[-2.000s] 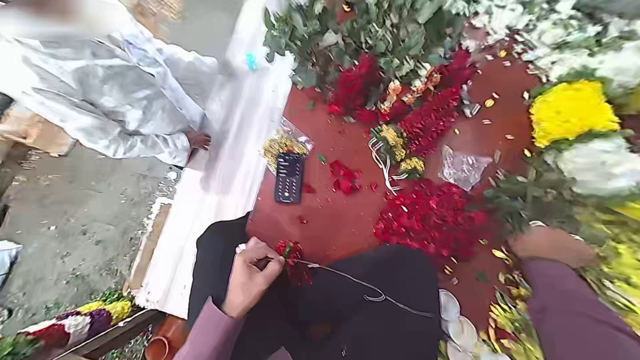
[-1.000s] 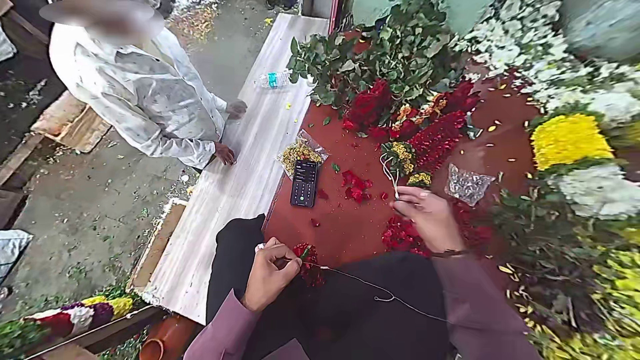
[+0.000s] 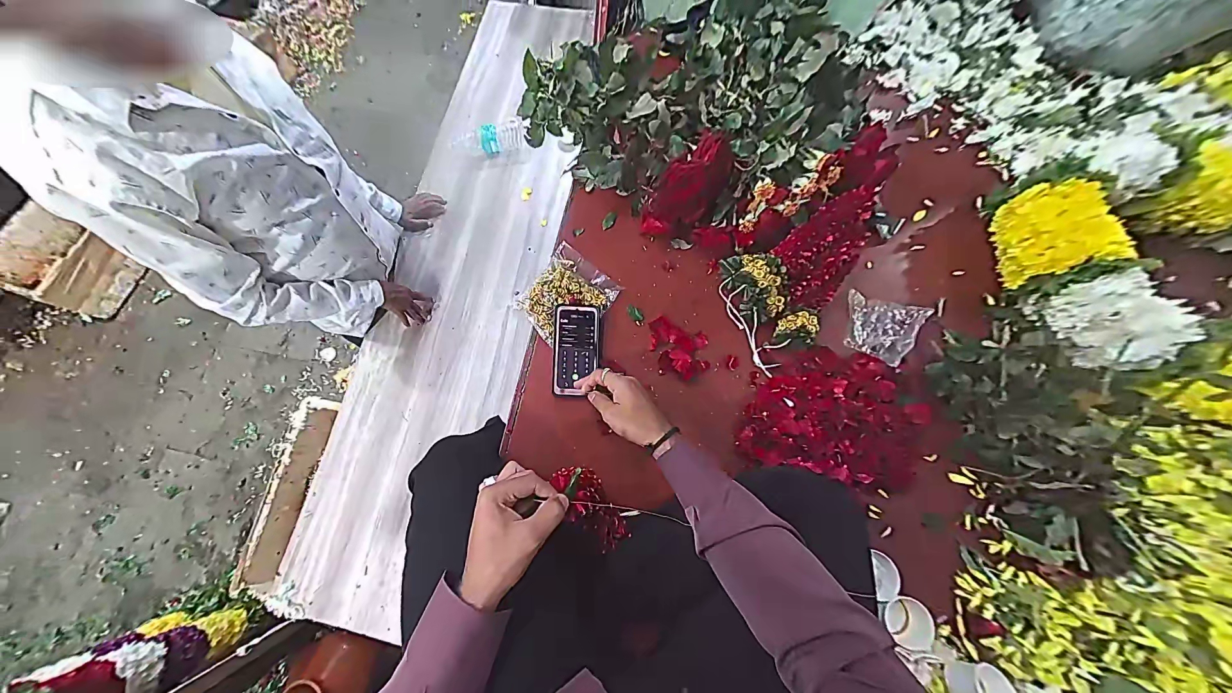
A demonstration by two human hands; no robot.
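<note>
My left hand (image 3: 515,529) pinches the green stem end of a small bunch of red flowers (image 3: 595,510) above my lap. From the bunch a thin thread (image 3: 645,512) runs right, passing behind my right forearm. My right hand (image 3: 626,406) is at the lower edge of a smartphone (image 3: 577,348), fingertips touching or just over its lit screen. The phone lies on the red surface, partly over a clear plastic bag of small yellow flowers (image 3: 563,289). Loose red petals (image 3: 679,346) lie to its right, with a larger red petal heap (image 3: 833,419) beyond.
A person in a white patterned shirt (image 3: 221,183) rests both hands on the white board (image 3: 433,337). A plastic bottle (image 3: 491,139) lies near leafy stems (image 3: 712,87). Yellow flowers (image 3: 1059,231), white flowers (image 3: 1121,322), a crumpled clear plastic piece (image 3: 885,327) and white cups (image 3: 908,624) are at right.
My right hand was out at the far right, then at the white strings by the yellow flower clusters; now it is at the phone. My left hand keeps its pinch on the red bunch.
</note>
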